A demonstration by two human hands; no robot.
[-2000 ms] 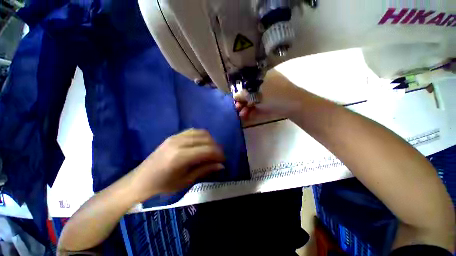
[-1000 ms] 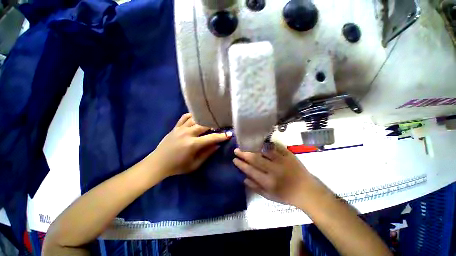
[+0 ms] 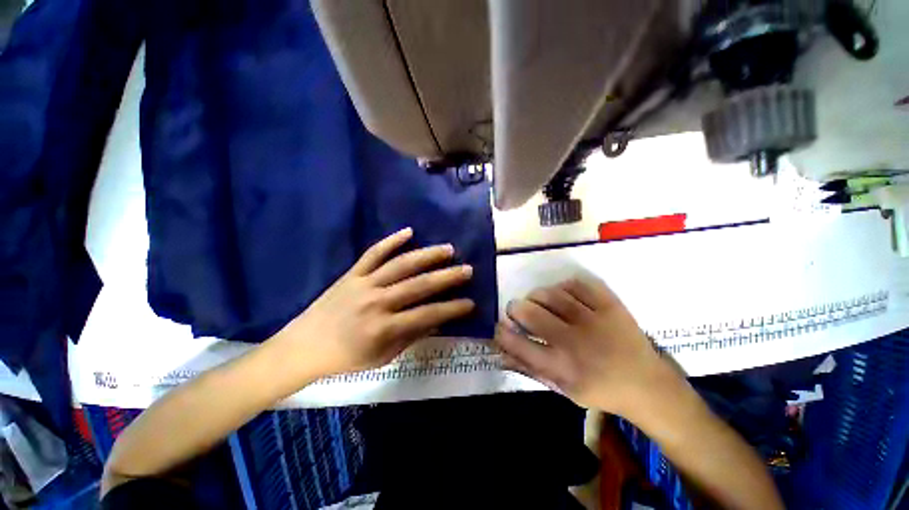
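A large navy garment piece (image 3: 269,169) lies on the white machine table, its right edge running down from the presser foot (image 3: 470,172). The off-white machine head (image 3: 429,80) covers part of it. My left hand (image 3: 384,304) rests flat on the cloth with its fingers spread. My right hand (image 3: 573,339) is at the cloth's lower right corner, fingers curled, its fingertips touching or nearly touching the edge; whether they pinch it is hidden. No label can be made out.
A red tape strip (image 3: 643,226) lies on the bed seam. The ribbed tension dial (image 3: 759,125) hangs at upper right. Green and black tools (image 3: 865,187) lie at the right. A ruler scale (image 3: 777,327) runs along the front edge. Blue crates (image 3: 867,418) stand below the table.
My left hand has moved down from near the needle and opened flat on the cloth. My right hand has moved down from near the needle to the cloth's lower corner. The camera view has shifted.
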